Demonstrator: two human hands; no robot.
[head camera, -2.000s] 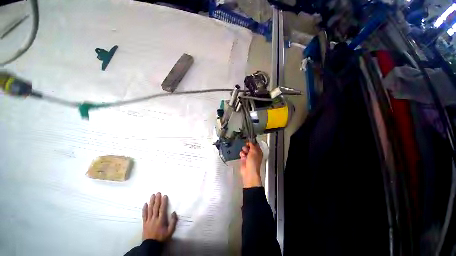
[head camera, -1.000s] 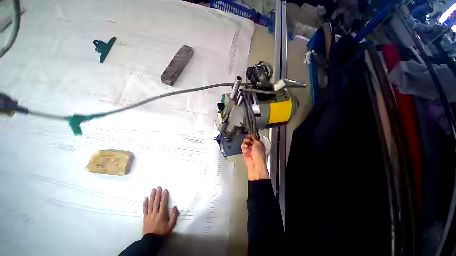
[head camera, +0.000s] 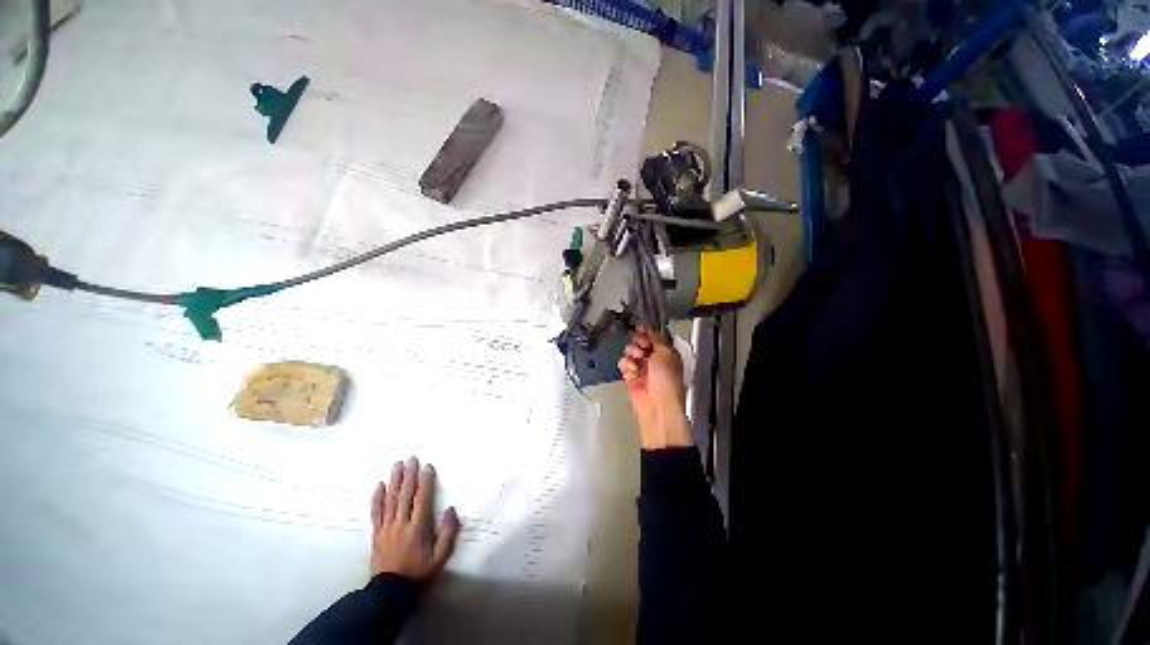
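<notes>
The cloth cutting machine (head camera: 668, 271), grey with a yellow band, stands at the right edge of the marker paper (head camera: 416, 378), close to the metal rail. My right hand (head camera: 653, 368) is closed on a part at the near side of the machine; its fingertips are partly hidden against it. My left hand (head camera: 410, 523) lies flat, palm down, on the paper, fingers apart and holding nothing. The power cord (head camera: 391, 247) runs left from the machine, past a green tie (head camera: 208, 309), to the plug connector (head camera: 19, 266) at the left edge.
A yellow-tan block weight (head camera: 293, 393), a dark metal weight (head camera: 462, 151) and a green clamp (head camera: 279, 107) lie on the paper. A pale cable loop (head camera: 30, 69) hangs at the upper left. The metal rail (head camera: 723, 164) runs along the table edge, with dark and red cloth (head camera: 1040, 315) beyond.
The view has shifted slightly, moving the things right and up in the picture. My right hand stays at the machine and my left hand stays flat on the paper.
</notes>
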